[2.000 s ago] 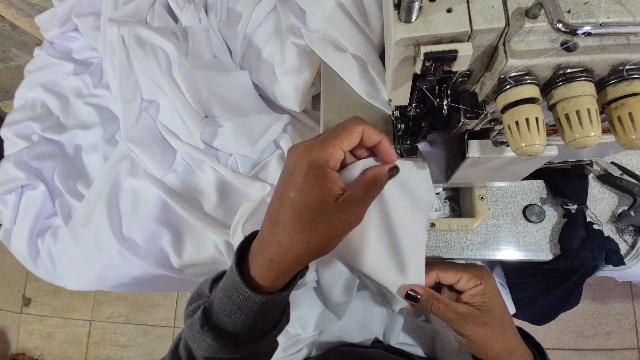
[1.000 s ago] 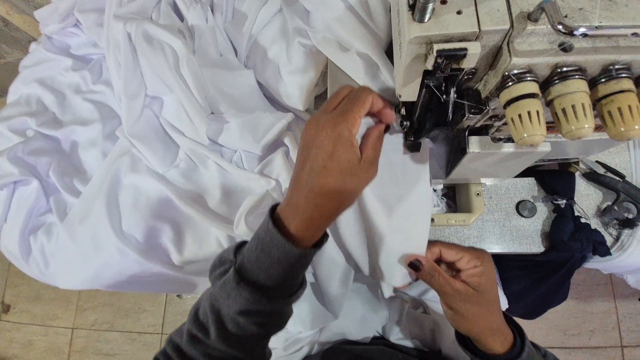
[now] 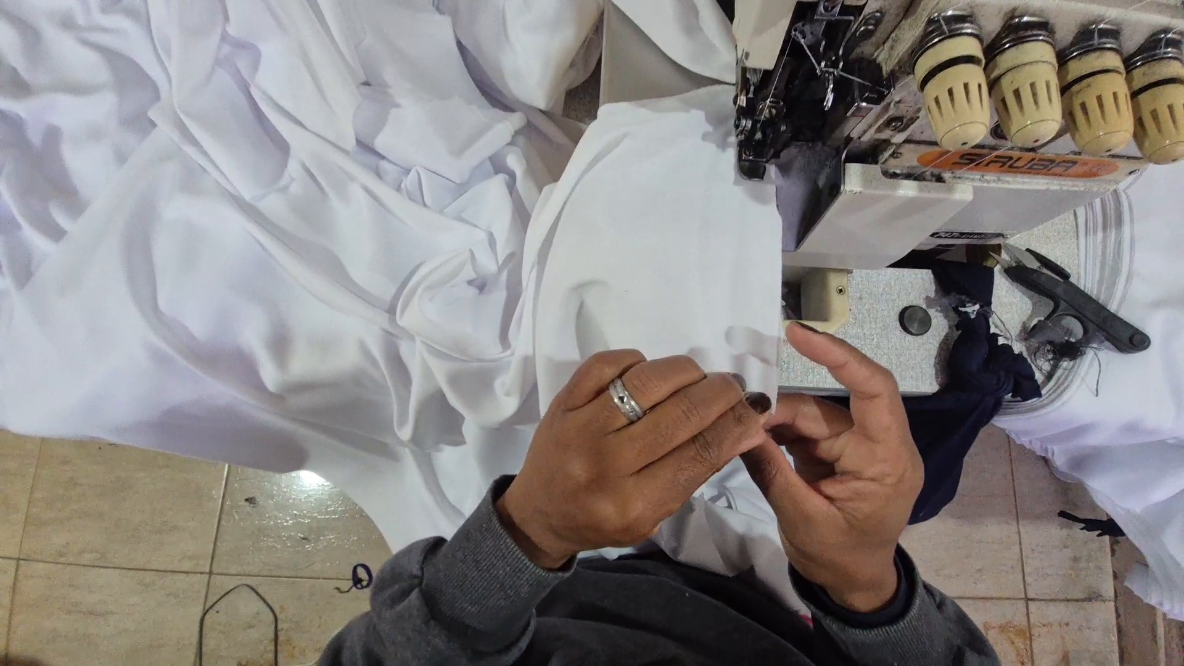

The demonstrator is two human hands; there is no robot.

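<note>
White fabric (image 3: 657,250) lies under the presser foot area of an overlock sewing machine (image 3: 999,203), its straight edge running down toward me. At the lower end of that edge my left hand (image 3: 638,449), with a ring on one finger, pinches the cloth between its fingertips. My right hand (image 3: 846,462) meets it there, thumb and curled fingers at the same cloth edge, its index finger raised and extended. The fingertips of both hands nearly touch and partly hide the pinched edge. A large heap of white fabric (image 3: 277,231) spreads out at the left.
Cream tension knobs (image 3: 1022,83) line the machine's front. Black-handled thread snips or scissors (image 3: 1078,301) lie right of the machine with loose threads. Dark navy cloth (image 3: 962,435) hangs over the table edge. More white fabric (image 3: 1101,472) is at the far right, above a tiled floor (image 3: 120,518).
My left hand has moved from beside the needle area down to the fabric's near edge, next to my right hand. The right index finger is now raised. The view has shifted.
</note>
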